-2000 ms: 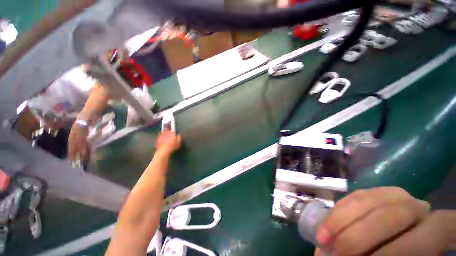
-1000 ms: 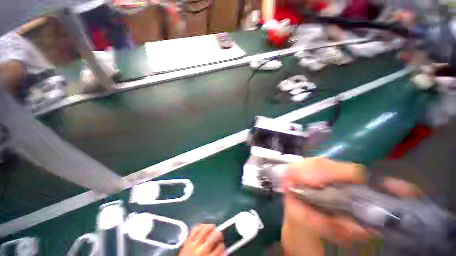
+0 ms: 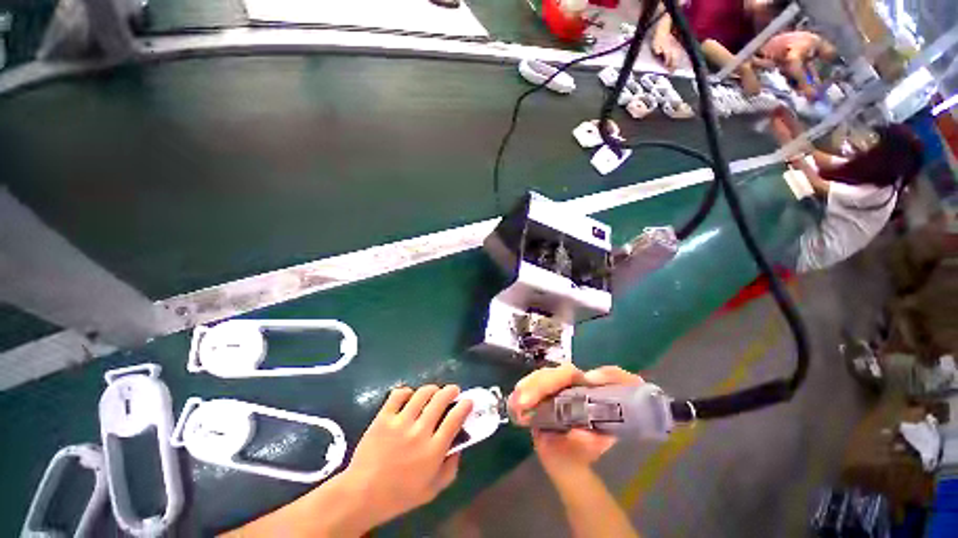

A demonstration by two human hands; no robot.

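Note:
My right hand [image 3: 562, 405] is closed around the grey electric screwdriver [image 3: 620, 410], held level, its nose pointing left at the round end of a white plastic housing [image 3: 481, 416]. My left hand [image 3: 415, 441] grips this housing and covers most of it. The bit tip is too small to tell, so contact is unclear. The screw feeder [image 3: 562, 247] stands just above my right hand, with the brassy pick-up point [image 3: 538, 334] on its front ledge. Several white loop housings lie at the left, one of them nearest the rail [image 3: 275, 348].
A pale metal rail [image 3: 347, 270] crosses behind the feeder. The black screwdriver cable [image 3: 751, 236] loops down at the right. A clear-wrapped piece [image 3: 646, 252] sits beside the feeder. More housings lie on the belt at the back. A seated person [image 3: 856, 205] is at the right.
My left hand has come back from the far rail and now holds a housing in front of me. My right hand has moved the screwdriver from the feeder's ledge to this housing. The view has shifted.

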